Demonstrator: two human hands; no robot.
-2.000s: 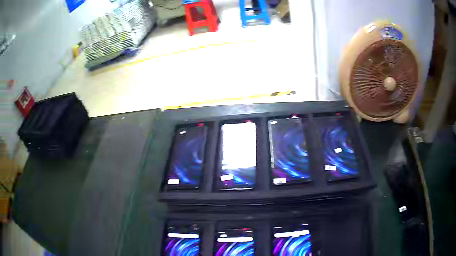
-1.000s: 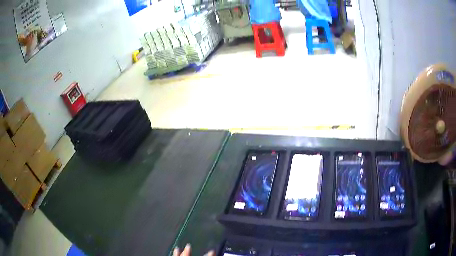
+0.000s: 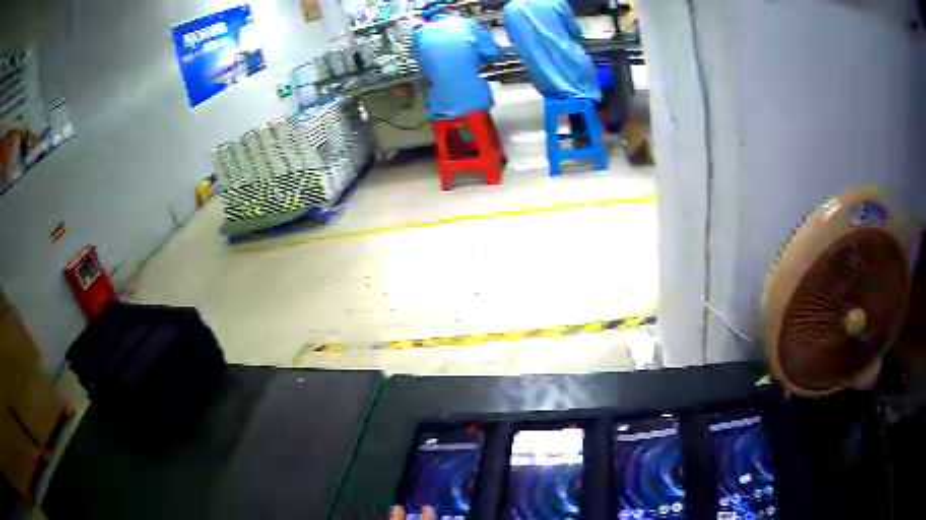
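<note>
A black four-slot tray lies at the lower edge of the head view, cut off at the bottom. It holds smartphones side by side: a leftmost phone, a second phone with a white band across its top, a third phone and a rightmost phone. All show blue-purple swirl screens. Two fingertips, apparently of my left hand, show at the bottom edge by the leftmost phone's lower part; the rest is cut off. Contact is unclear. My right hand is out of the picture.
A black tray stack stands at the bench's far left. A beige fan stands at the right by the white pillar. Beyond the bench, two people in blue coats sit on a red stool and a blue stool.
The view has tilted up, so the tray sits lower and its front row is out of the picture. The second phone's large white area has shrunk to a band. The fingertips are now by the leftmost phone.
</note>
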